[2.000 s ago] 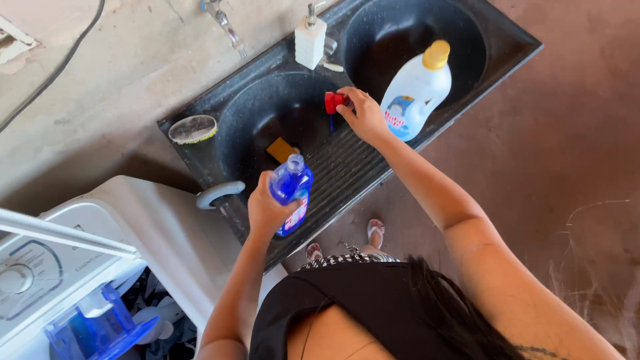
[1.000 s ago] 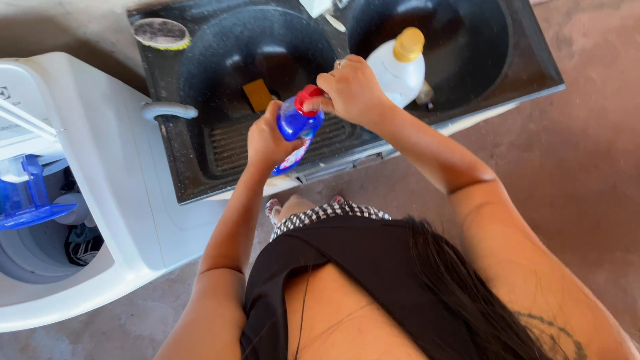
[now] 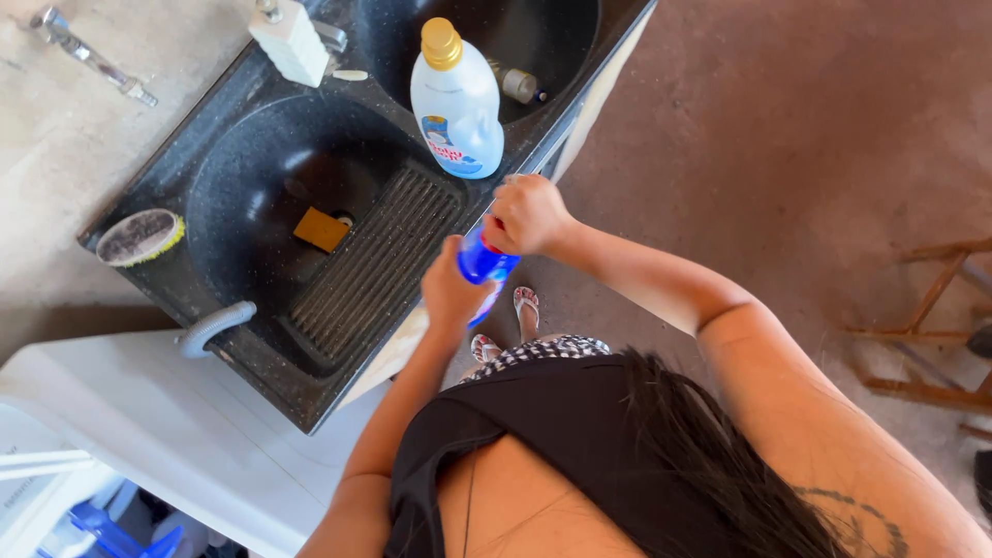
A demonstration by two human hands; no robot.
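My left hand (image 3: 453, 288) grips the body of a blue plastic bottle (image 3: 479, 261) in front of the sink's edge. Over the bottle's neck, my right hand (image 3: 529, 215) is closed around its red cap (image 3: 493, 235), which the fingers mostly hide. A white and light blue bottle with a gold cap (image 3: 457, 116) stands upright on the sink between the two basins, just beyond my right hand. An orange-yellow sponge (image 3: 321, 229) lies in the near basin by the drain.
The black double sink (image 3: 310, 387) has a scrub brush (image 3: 139, 237), a white soap dispenser (image 3: 291, 46) and a grey hose (image 3: 217, 328) at its edges. A clear bottle (image 3: 519, 84) lies in the far basin. An open washing machine (image 3: 194, 418) adjoins the sink; wooden furniture (image 3: 934, 294) stands at right.
Two seconds ago the red cap was in my right hand, away from the open blue bottle; now it is on the bottle's neck. The view has shifted.
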